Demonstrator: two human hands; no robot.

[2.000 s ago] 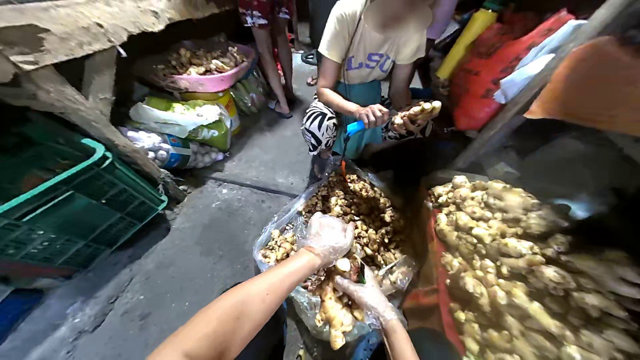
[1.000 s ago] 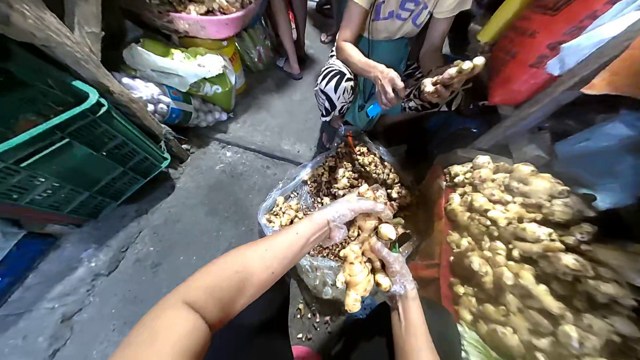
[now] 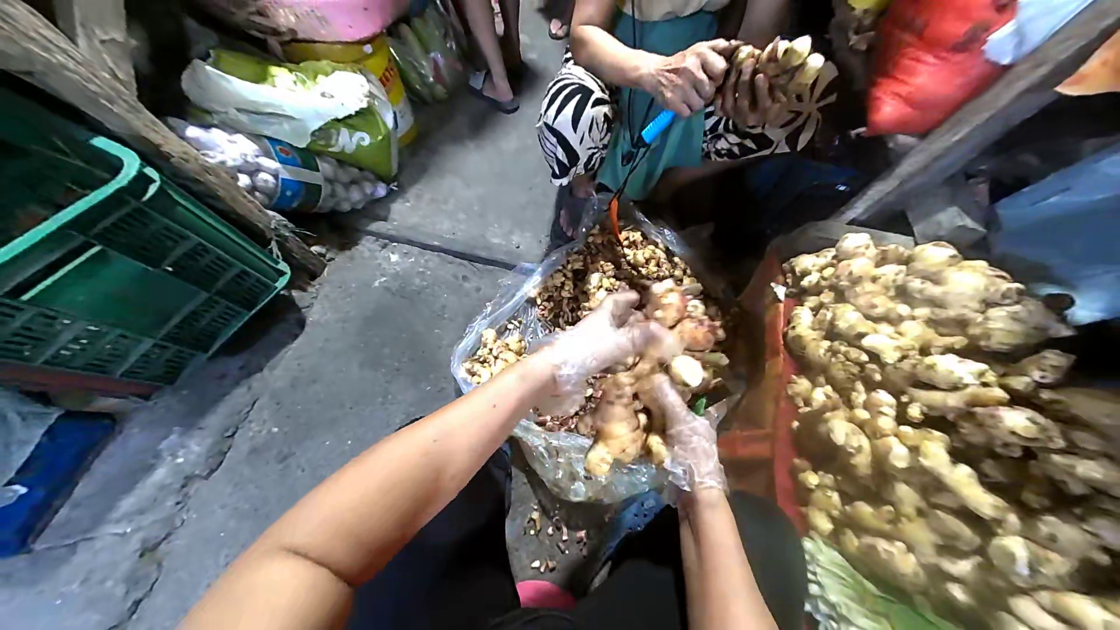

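My right hand (image 3: 687,433), in a thin clear plastic glove, holds a large ginger root (image 3: 619,416) over a plastic-lined container (image 3: 560,455) of small ginger pieces (image 3: 497,354). My left hand (image 3: 599,346), gloved alike, is blurred and reaches across the upper part of the root; its fingers look apart, and whether they touch the root is unclear. Pinkish knobs and a pale cut face show beyond the fingers. A big heap of whole ginger (image 3: 910,420) lies to the right in a red-edged holder.
Opposite me a seated person's hands (image 3: 700,79) hold ginger and a blue-handled tool (image 3: 656,128). At left stand green plastic crates (image 3: 131,271), a netted sack of white bulbs (image 3: 262,171) and a green-white sack (image 3: 289,101). A wooden beam (image 3: 971,105) slants at upper right.
My right hand still holds the ginger root. My left hand, earlier on top of the ginger, now shows blurred with spread fingers. The other person's hands have come closer together.
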